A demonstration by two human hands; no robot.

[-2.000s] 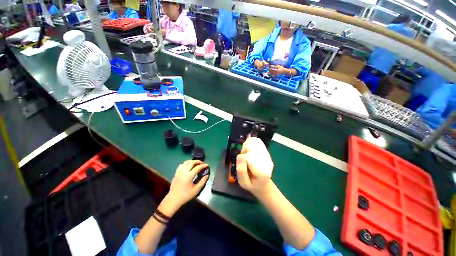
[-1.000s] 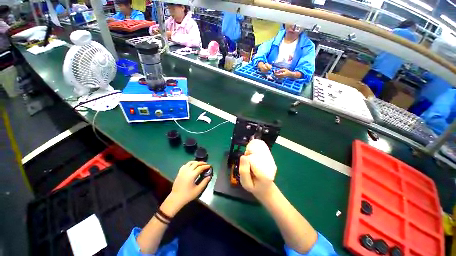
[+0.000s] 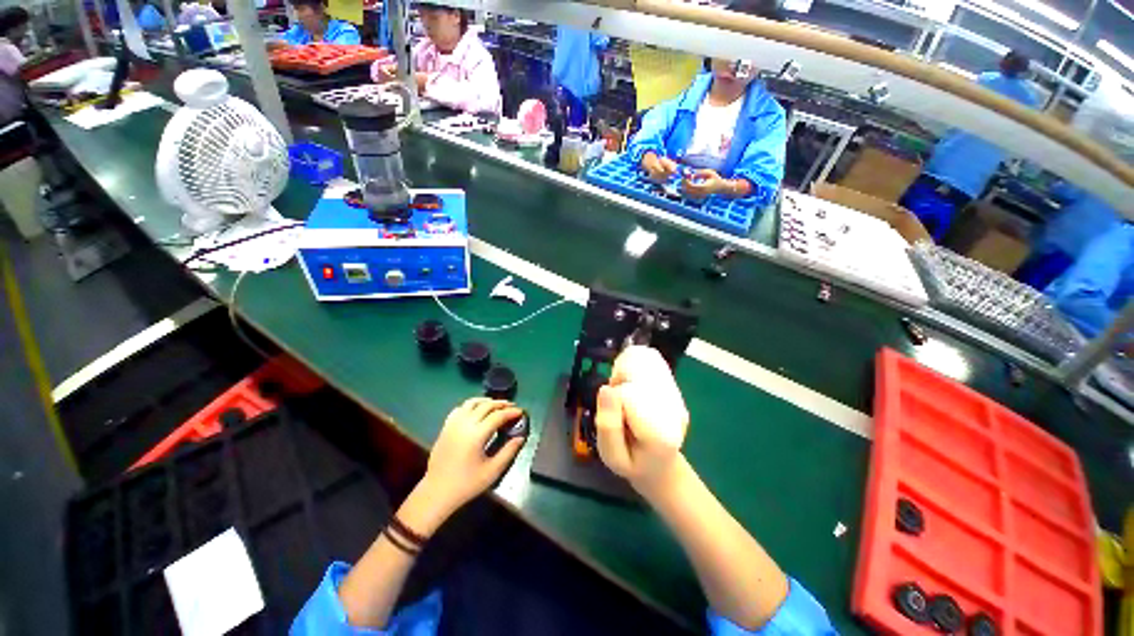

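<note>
My right hand (image 3: 640,416) is closed in a fist at the front of the black toggle press (image 3: 637,326), on its handle, which the fist hides. A bit of the orange press nest (image 3: 582,437) shows beside the fist; what sits in it is hidden. My left hand (image 3: 469,450) is left of the press, fingers curled over a round black part (image 3: 511,431) at the bench edge. Three more round black parts, one of them here (image 3: 473,359), stand in a slanting row on the green bench behind my left hand.
A red compartment tray (image 3: 958,478) with several black ring-like parts lies at right. A blue control box (image 3: 388,255) with a thin cable and a white fan (image 3: 224,162) stand at left. Black trays (image 3: 311,497) with a paper slip (image 3: 214,584) are below the edge. People sit opposite.
The view has shifted slightly since the first frame. My hands stay in the same places at the press and the black part. Small items beyond the press have moved a little.
</note>
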